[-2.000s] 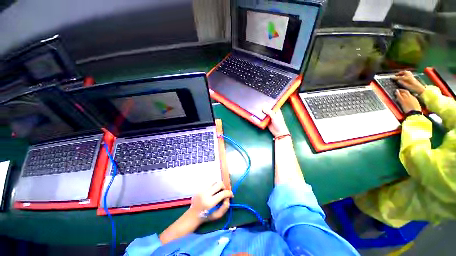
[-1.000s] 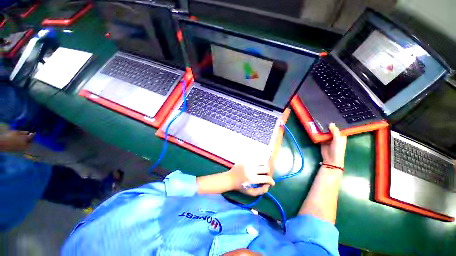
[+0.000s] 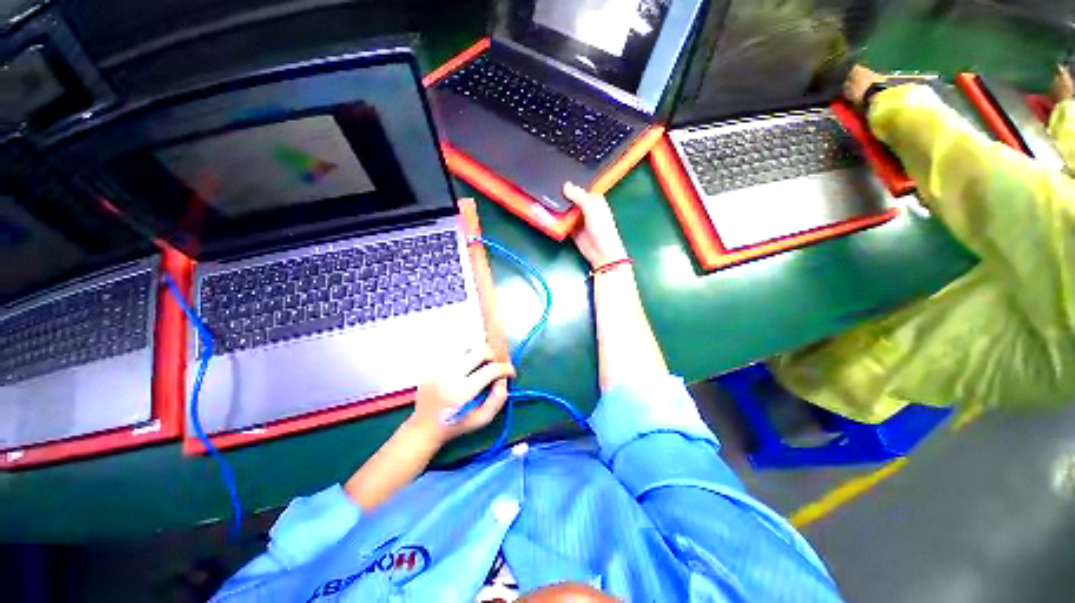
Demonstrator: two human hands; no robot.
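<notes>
My left hand [image 3: 463, 395] rests at the front right corner of the near silver laptop [image 3: 330, 353]. Its fingers are closed around the end of a blue network cable [image 3: 545, 295], which loops beside the red tray. The laptop's screen shows a colour chart window [image 3: 265, 171]. My right hand [image 3: 598, 230] grips the front corner of the red carrier tray [image 3: 501, 192], thumb on top. The dark laptop [image 3: 536, 118] stands open on that tray, turned at an angle, its screen cut off by the top edge. The fingers under the tray are hidden.
Another silver laptop [image 3: 77, 383] sits at the left, with a second blue cable [image 3: 197, 395] hanging over the bench edge. A silver laptop [image 3: 784, 194] on a red tray stands at the right. A person's yellow-green sleeve [image 3: 943, 177] reaches over the green bench. A blue stool [image 3: 813, 430] is below.
The camera view has swung, so the laptops appear shifted and rotated. Both hands keep their places on the cable and the tray corner. The neighbour's arms are in view again and placed differently than before.
</notes>
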